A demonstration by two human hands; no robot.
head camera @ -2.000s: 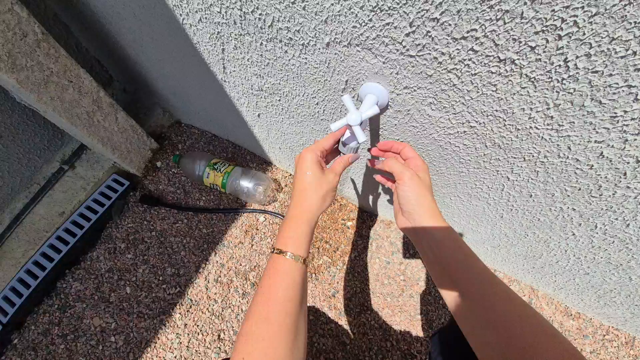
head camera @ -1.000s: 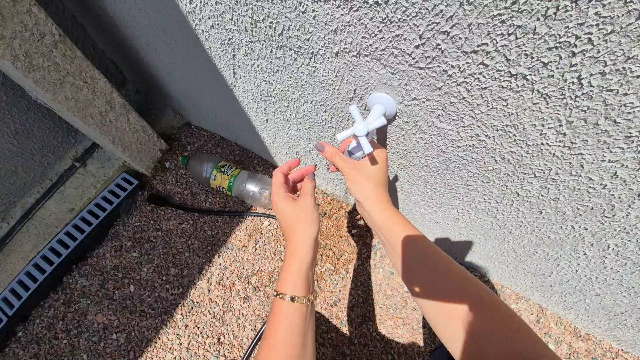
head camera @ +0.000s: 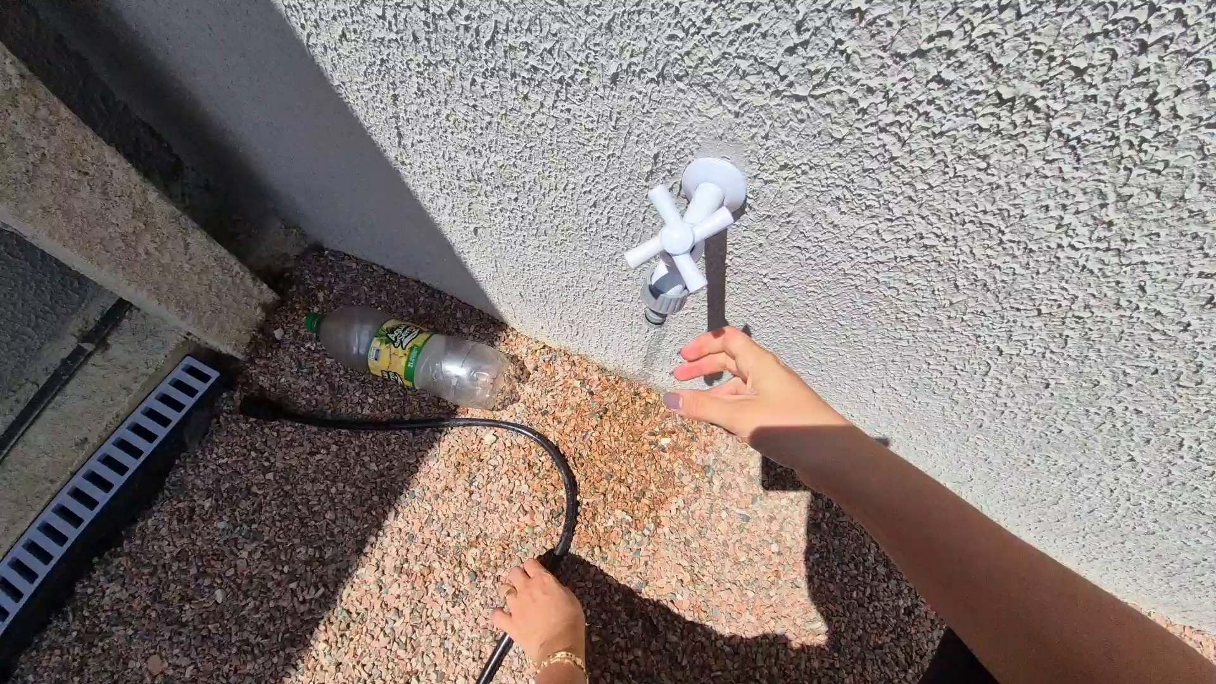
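A white plastic outdoor tap (head camera: 677,237) with a cross handle juts from the textured wall, and a grey hose connector (head camera: 663,302) is fitted on its spout. Just below and to the right of the connector, my right hand (head camera: 727,380) is held with fingers apart and nothing in it. My left hand (head camera: 543,608), a gold bracelet at the wrist, is low at the bottom middle, over a black hose (head camera: 568,494). Its fingers are at the hose, but whether they grip it cannot be seen. The hose curves left across the gravel to a dark end (head camera: 261,408).
A plastic bottle (head camera: 456,366) with a green cap lies on the gravel beside the rendered wall (head camera: 902,237). A slotted drain channel (head camera: 104,465) runs along the left, below a concrete ledge (head camera: 123,199).
My right hand has let go of the tap's spout area and moved down from it. My left hand has gone down from near the tap to the hose. The connector on the spout is now uncovered.
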